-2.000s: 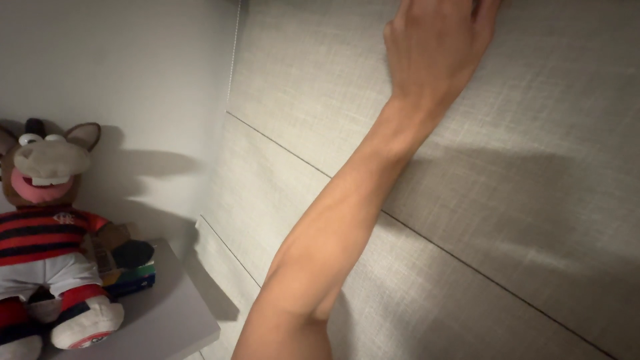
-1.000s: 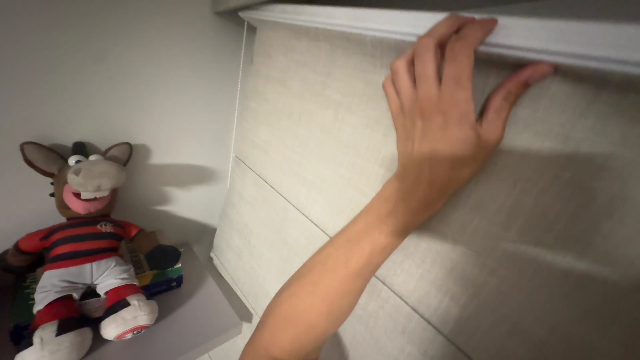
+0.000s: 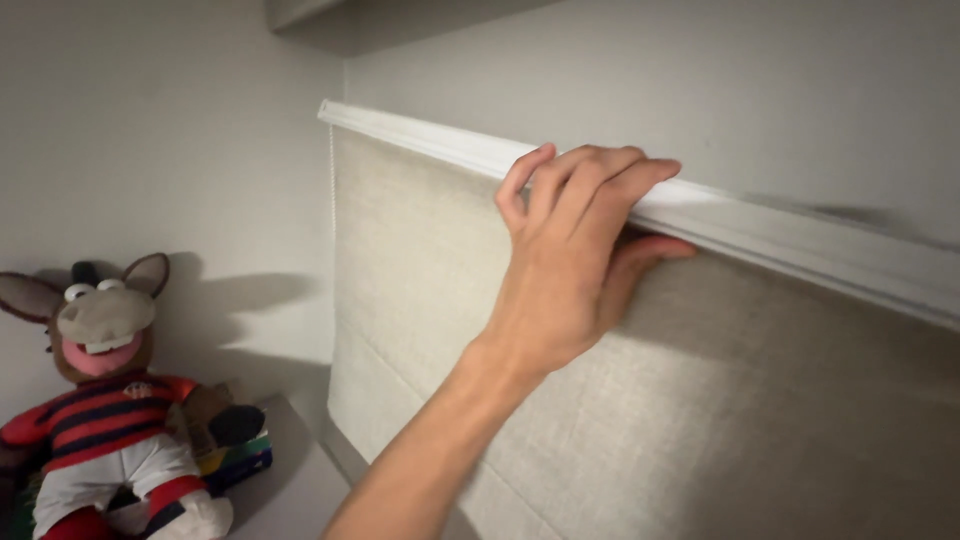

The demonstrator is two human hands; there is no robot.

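My left hand [image 3: 574, 247] reaches up from the lower middle and grips the white top rail [image 3: 787, 225] of a fabric window blind. Its fingers curl over the rail's upper side, while the thumb lies under the lower edge, against the cloth. The beige blind fabric [image 3: 420, 255] hangs down from this rail, with a horizontal seam across it. At the blind's left side a thin beaded cord [image 3: 332, 195] hangs from near the rail's end. My right hand is out of view.
A plush donkey [image 3: 105, 405] in a red and black striped shirt sits at lower left, on a pale surface [image 3: 292, 465]. Colourful boxes or books [image 3: 240, 457] lie beside it. Above the blind are the wall [image 3: 600, 82] and a ledge's underside [image 3: 300, 15].
The view has tilted upward, showing the rail and the wall above it. My left hand, flatter against the blind and rail one second ago, now has its fingers curled over the rail.
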